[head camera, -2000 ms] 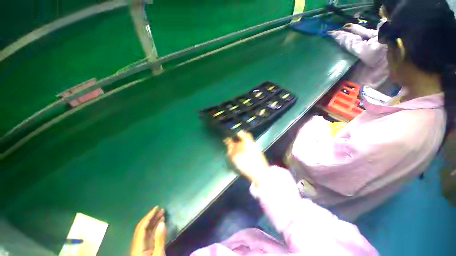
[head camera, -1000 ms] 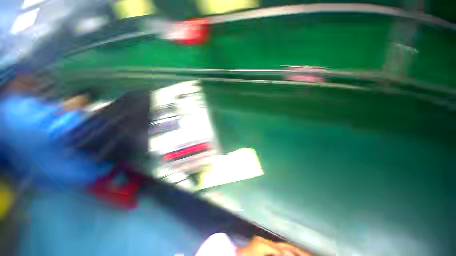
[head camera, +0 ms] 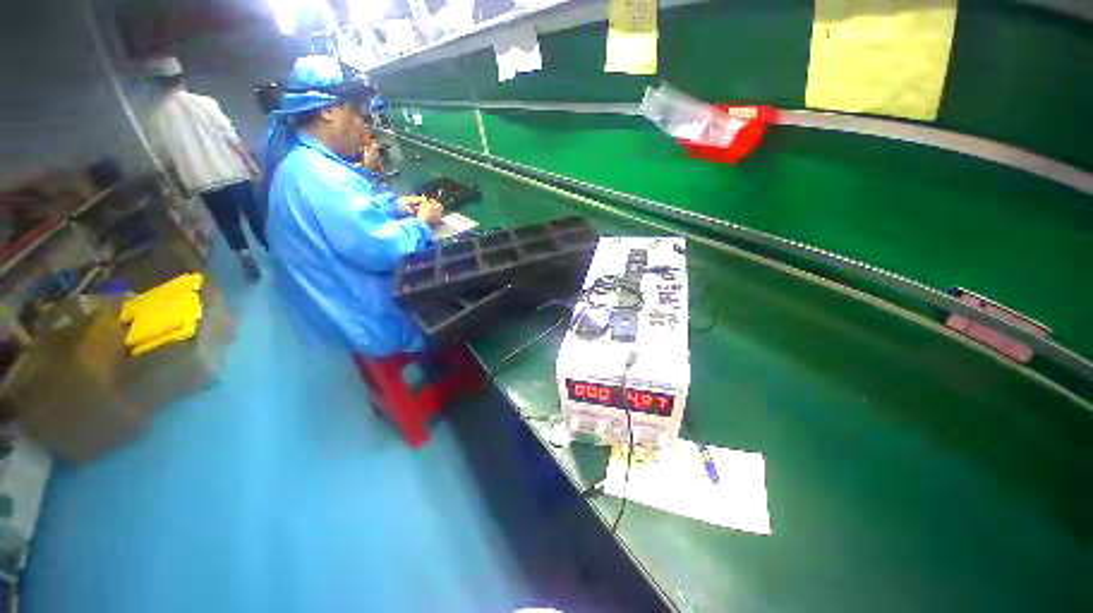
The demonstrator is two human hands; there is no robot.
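Observation:
Neither of my hands shows clearly; only a small pale bit, perhaps a sleeve, is cut off at the bottom edge. A white DC bench power supply point(head camera: 584, 370) stands on the green bench, its two red number displays lit. Black cables point(head camera: 614, 291) and dark lumps lie on its top, and thin leads hang at its front. A white record sheet point(head camera: 746, 495) lies in front of it with a blue pen point(head camera: 710, 465) on it. Empty black compartment trays point(head camera: 495, 255) are stacked askew to its left, over the bench edge.
A person in a blue coat point(head camera: 336, 228) works at the bench on the left, by a red stool point(head camera: 414, 401). Another person point(head camera: 201, 141) stands farther back. A red bin point(head camera: 731, 134) and a pink holder point(head camera: 992, 327) are on the rail. Yellow bags point(head camera: 163, 314) lie on boxes.
The view has swung left, from the filled tray and pink-coated neighbour to the power supply and blue-coated person. My hands, seen earlier, have left the picture.

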